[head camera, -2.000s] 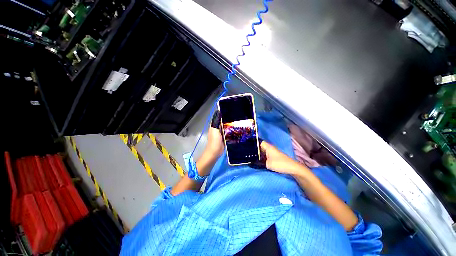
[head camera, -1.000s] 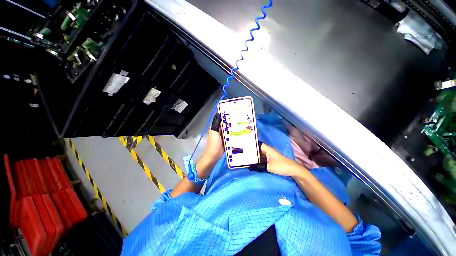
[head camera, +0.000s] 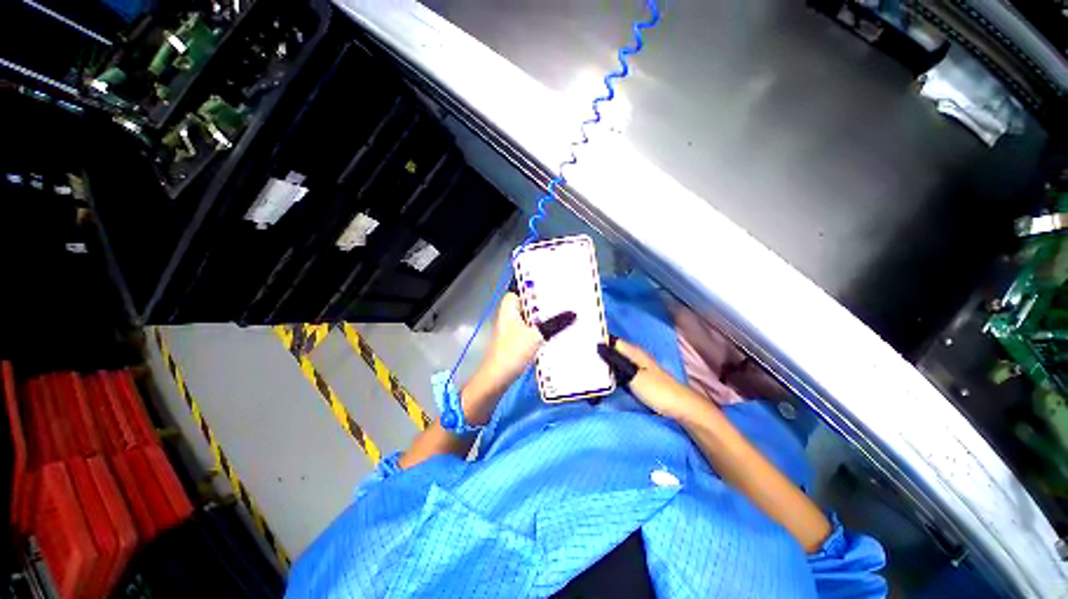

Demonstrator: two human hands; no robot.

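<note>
A smartphone (head camera: 572, 287) with a mostly white screen and a pale edge is held upright in front of my smock. My left hand (head camera: 513, 342) holds it from the left side, and its black-covered thumb lies across the middle of the screen. My right hand (head camera: 642, 377) is at the lower right edge of the phone, with a black-covered thumb beside the rim. The fingers behind the phone are mostly hidden. A blue wrist strap (head camera: 447, 401) with a coiled blue cord (head camera: 582, 140) is on my left wrist.
A metal rail (head camera: 703, 222) curves past on the right, with a grey surface and green circuit boards (head camera: 1036, 316) beyond. Black totes (head camera: 316, 199) stand at the left, with boards above. Red trays (head camera: 94, 480) are at lower left. Yellow-black tape (head camera: 328, 398) marks the floor.
The screen has gone from a dark picture to a light page, now mostly white. My left thumb has moved from the phone's edge onto the screen. The phone sits slightly lower.
</note>
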